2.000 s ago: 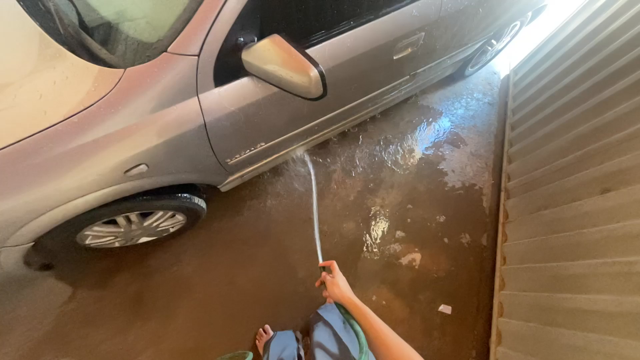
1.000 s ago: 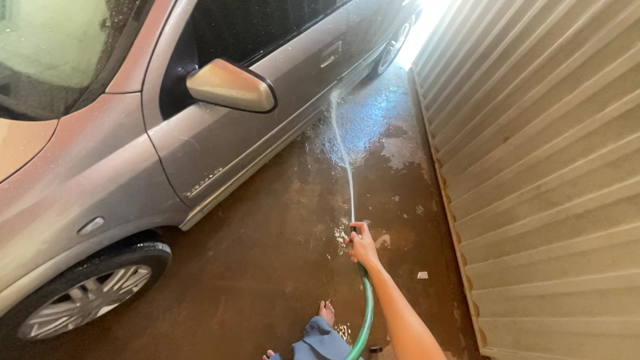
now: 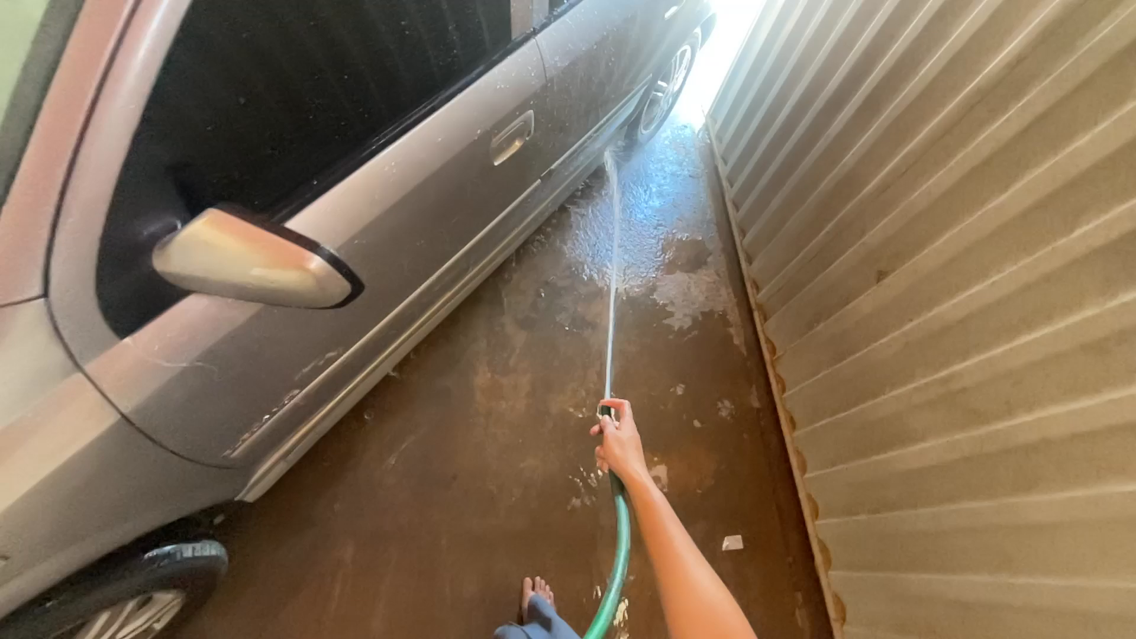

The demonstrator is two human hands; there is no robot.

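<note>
My right hand (image 3: 619, 441) grips the end of a green garden hose (image 3: 619, 550), with a finger at its mouth. From there a narrow water jet (image 3: 612, 293) runs away from me and lands low beside the silver car (image 3: 426, 266), near its rear wheel (image 3: 667, 89). Below my hand the hose curves down past the lower edge of the view. My left hand is not in view.
The car's side mirror (image 3: 257, 262) juts out at the left, above the front wheel (image 3: 133, 603). A corrugated metal wall (image 3: 958, 337) bounds the right side. Between them lies a wet brown floor (image 3: 444, 497) with a small white scrap (image 3: 732, 542). My bare foot (image 3: 537, 593) shows at the bottom.
The water jet has shifted from below the front door, along the car's side, to near the rear wheel. My right hand still holds the hose. The view has swung toward the rear and the wall.
</note>
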